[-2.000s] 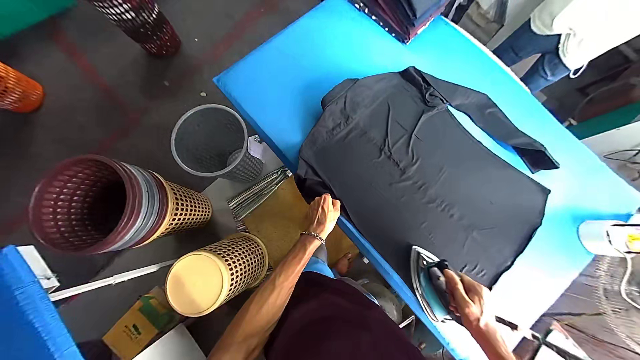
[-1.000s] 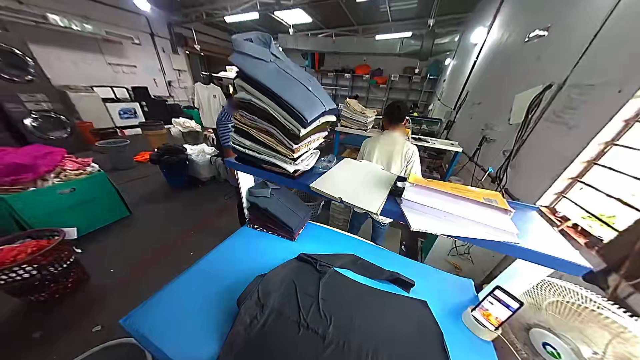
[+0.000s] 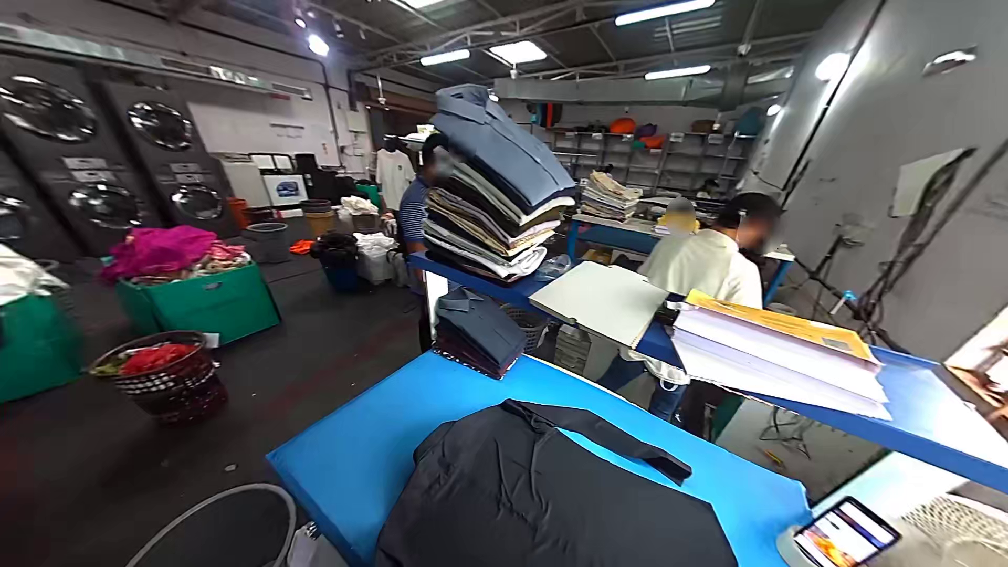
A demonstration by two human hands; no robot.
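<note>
Neither of my hands shows in the head view now. A black long-sleeved shirt lies spread on the blue-covered ironing table, one sleeve stretched toward the far right; its near part runs out of the frame. The iron is out of view. At the table's far left corner sits a small stack of folded dark shirts. Above it, on a raised blue shelf, leans a tall pile of folded clothes topped by a blue-grey collared shirt. A lit phone stands in a white holder at the table's right end.
White paper sheets and a white board-like pad lie on the shelf. Beyond it a person in a pale top faces away; another in a striped top stands behind the pile. Left are a grey basket, a maroon basket and green bins.
The view has swung up from the table to the room. Two seconds ago my left hand was at the shirt's near edge and my right hand held an iron on it; both have left view.
</note>
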